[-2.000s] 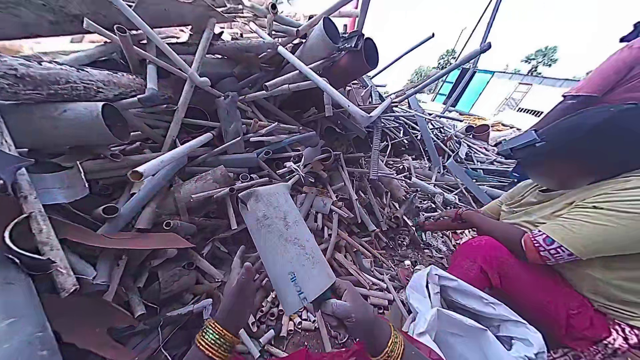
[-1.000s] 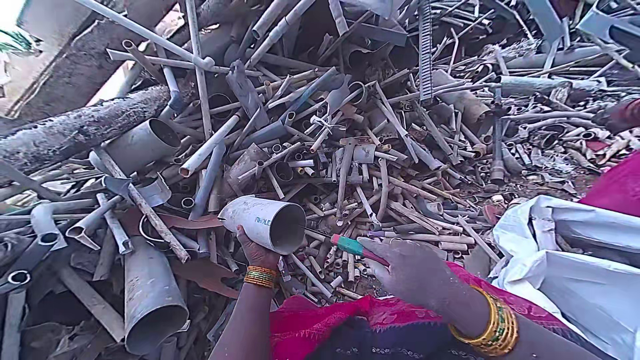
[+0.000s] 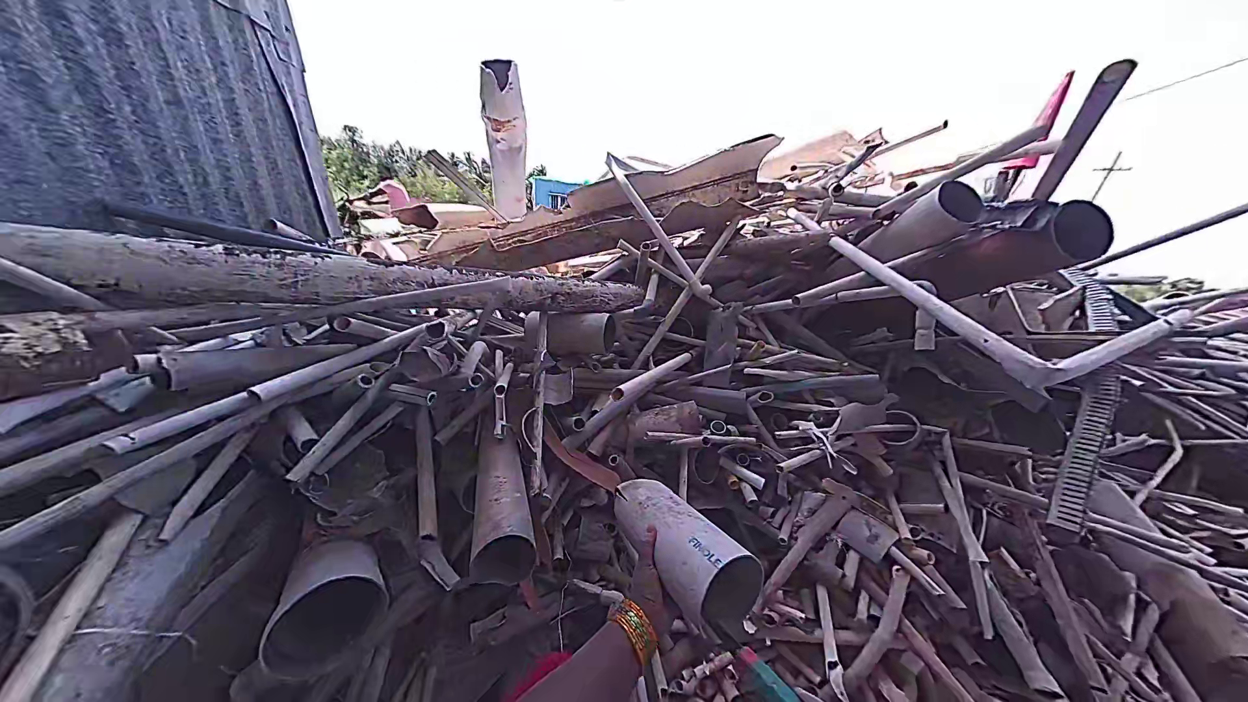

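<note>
A short, wide grey plastic pipe piece (image 3: 673,541) with blue writing on its side lies tilted, its open end toward the lower right. My left hand (image 3: 647,585), with bangles at the wrist, holds it from the left and below. Close under the open end, at the bottom edge, is the green and red handle of a tool (image 3: 765,675); the tool's working end is too dark to make out. My right hand is out of view.
Scrap pipes surround the held piece, with wide pipes (image 3: 324,609) at lower left and a bent pale pipe (image 3: 1014,361) at right. A long, thick pole (image 3: 292,278) crosses the left side. Corrugated sheet metal (image 3: 146,117) stands at upper left.
The view has swung up and left. My right hand, seen on the tool's handle one second ago, is out of view. My left hand still holds the pipe piece.
</note>
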